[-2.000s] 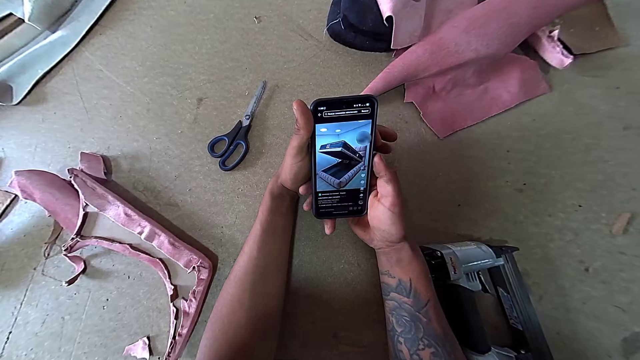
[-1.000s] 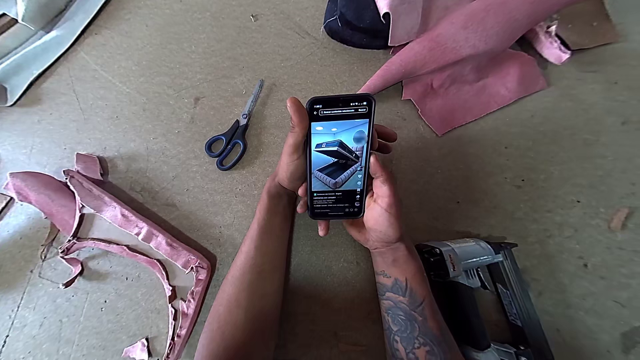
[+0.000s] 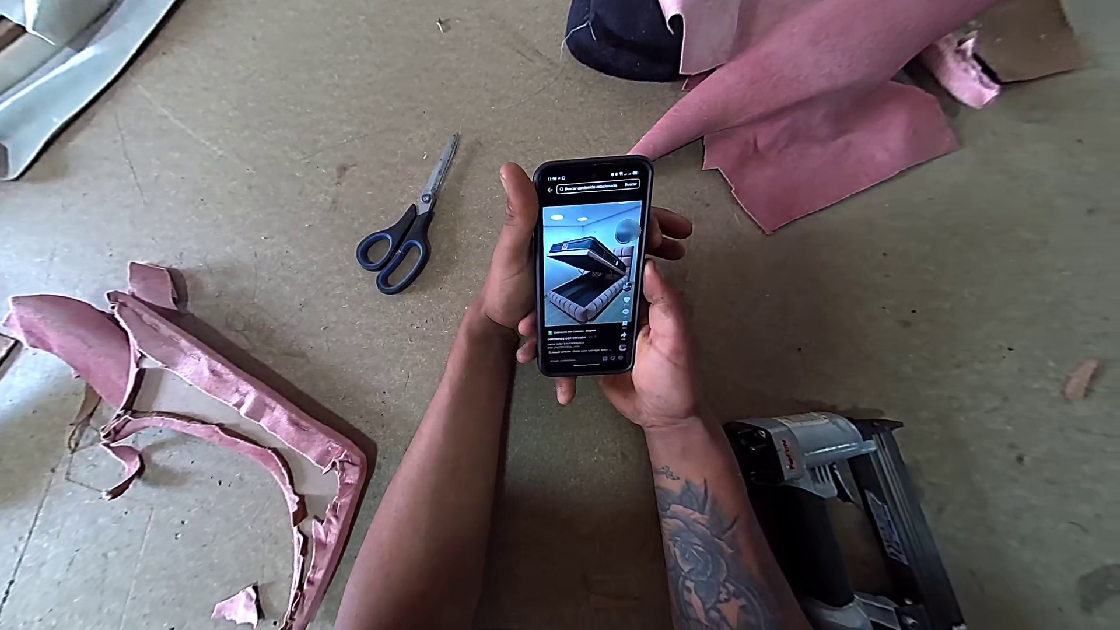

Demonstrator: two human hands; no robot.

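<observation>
A black smartphone (image 3: 593,262) is held upright in both hands, its lit screen facing me and showing a picture of a bed with a raised base. My left hand (image 3: 512,258) grips the phone's left edge, thumb along the side and fingertips showing beneath. Against the lower right edge rests my right hand (image 3: 661,350), its thumb beside the screen; fingers also show behind the phone's right side. Scissors with dark blue handles (image 3: 407,236) lie on the work surface left of the phone, blades nearly together. A pneumatic stapler (image 3: 831,490) lies beside my right forearm.
Pink upholstery material (image 3: 831,149) lies at the upper right, by a dark padded piece (image 3: 621,39). A frame-like piece edged with pink material (image 3: 236,394) is at the lower left. Grey material (image 3: 79,79) occupies the upper left corner. Small scraps lie on the worktop (image 3: 875,332).
</observation>
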